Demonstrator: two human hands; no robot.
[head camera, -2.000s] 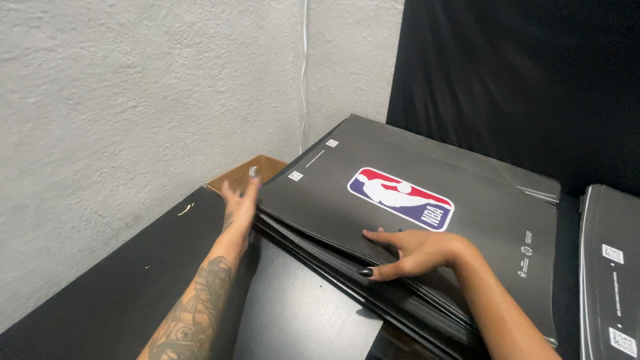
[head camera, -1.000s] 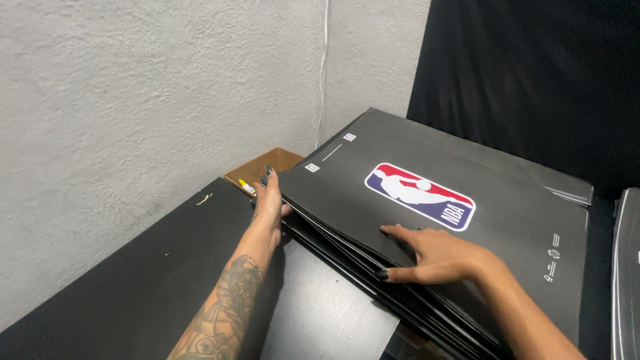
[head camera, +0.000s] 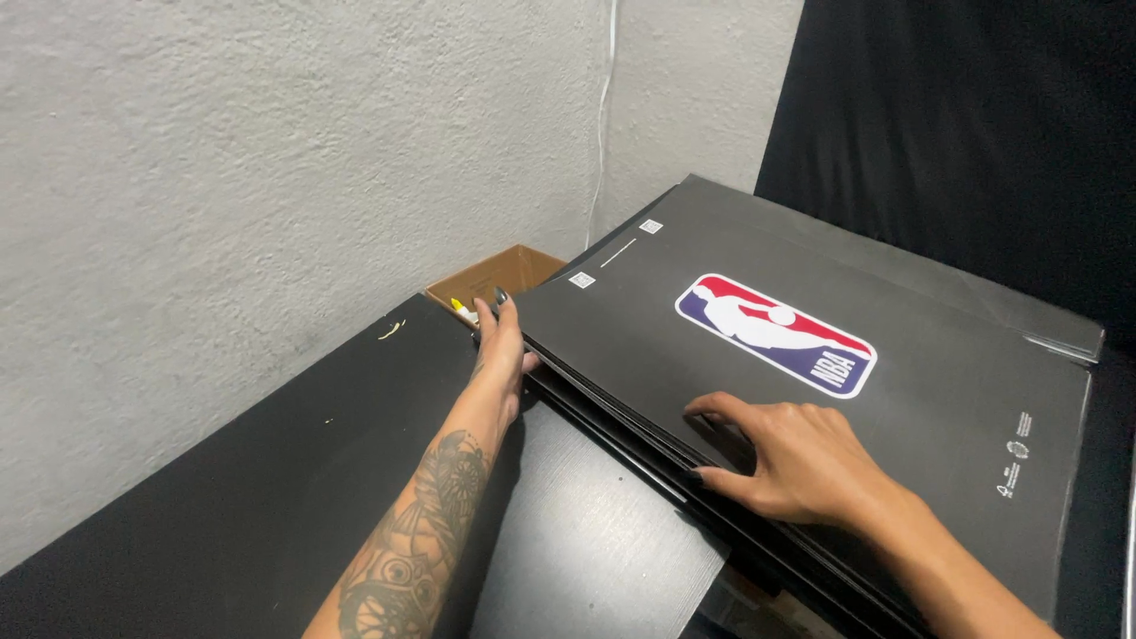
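A stack of flat black cardboard sheets (head camera: 887, 257) lies on the black table, the top one printed with a red, white and blue NBA logo (head camera: 777, 335). My left hand (head camera: 504, 346) is at the stack's left corner, its thumb against the edge and its other fingers partly hidden. My right hand (head camera: 790, 453) rests over the near edge, fingertips on the top sheet and thumb at the side of the layers. Whether either hand grips the sheets is not plain. Along the near edge the layers stand slightly apart.
An open brown cardboard box (head camera: 497, 271) with a yellow-tipped item (head camera: 460, 306) in it stands behind my left hand, by the rough wall. A white cable (head camera: 604, 115) hangs in the corner. Black cloth (head camera: 958, 133) hangs behind the stack. The black table (head camera: 266, 497) spans the lower left.
My left hand, spread open above the corner before, has come against the stack's left edge. My right hand stays on the near edge. The view has shifted a little.
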